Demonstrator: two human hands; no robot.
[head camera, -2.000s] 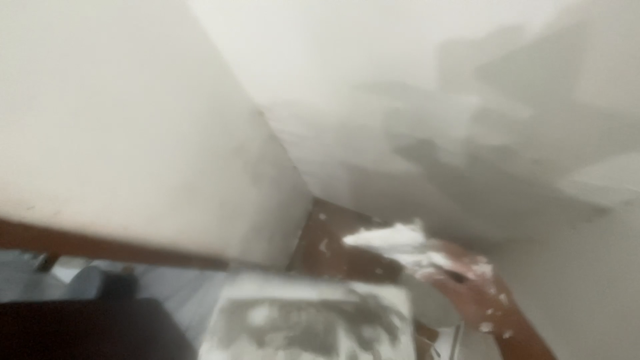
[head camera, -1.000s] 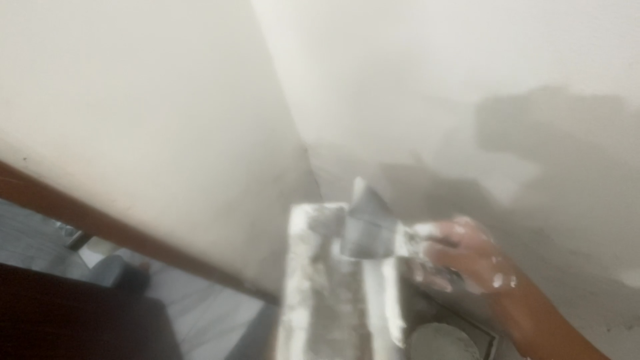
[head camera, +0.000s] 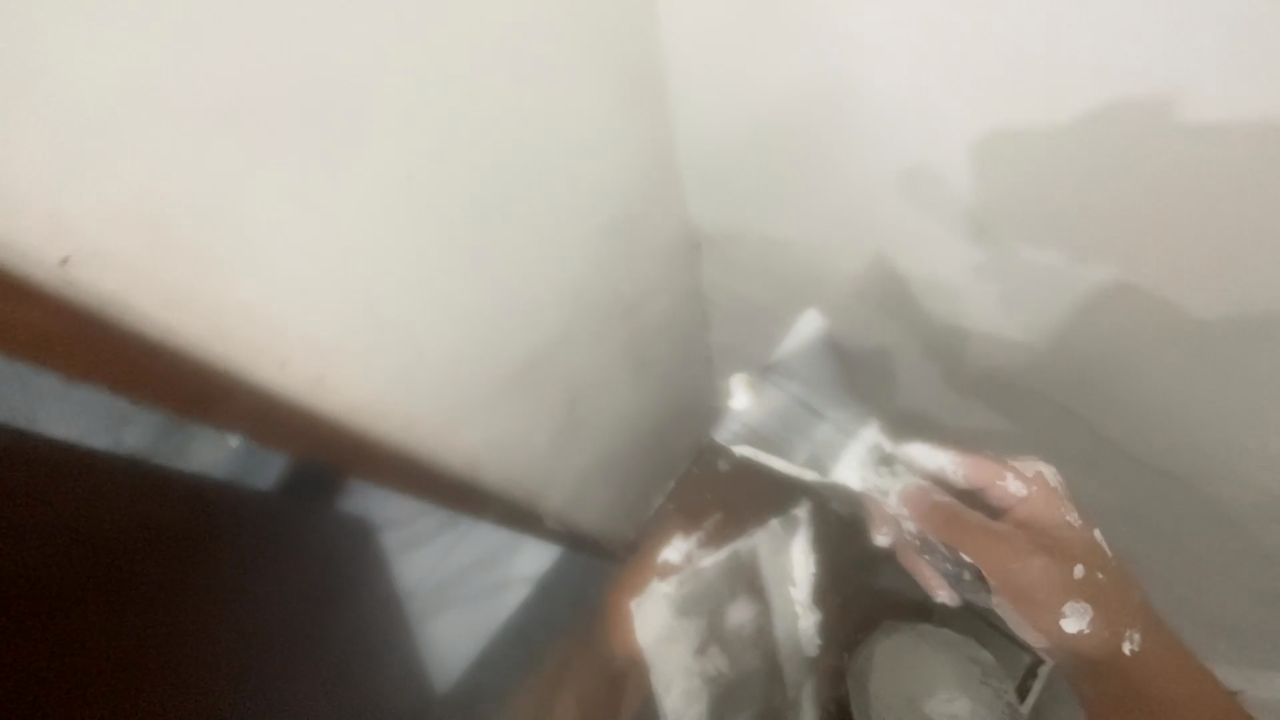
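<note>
My right hand (head camera: 1000, 530), spotted with white filler, grips a broad putty knife (head camera: 800, 400). Its metal blade points up and left, close to the wall by the corner, with a white lump at its left edge. Whether the blade touches the wall is unclear in the blur. Below and to the left, a filler-smeared flat board or wide blade (head camera: 725, 620) lies at my left hand (head camera: 635, 600), which is blurred at its edge; most of that hand's grip is hidden.
Two pale walls meet in a corner, a plain one (head camera: 400, 200) on the left. A brown wooden edge (head camera: 300, 430) runs below it, above a dark brown surface (head camera: 180, 590). A round grey container (head camera: 930, 670) stands at the bottom right.
One second ago the putty knife was over the filler-smeared board; now it is above and right of it, nearer the wall. The board has moved lower in view.
</note>
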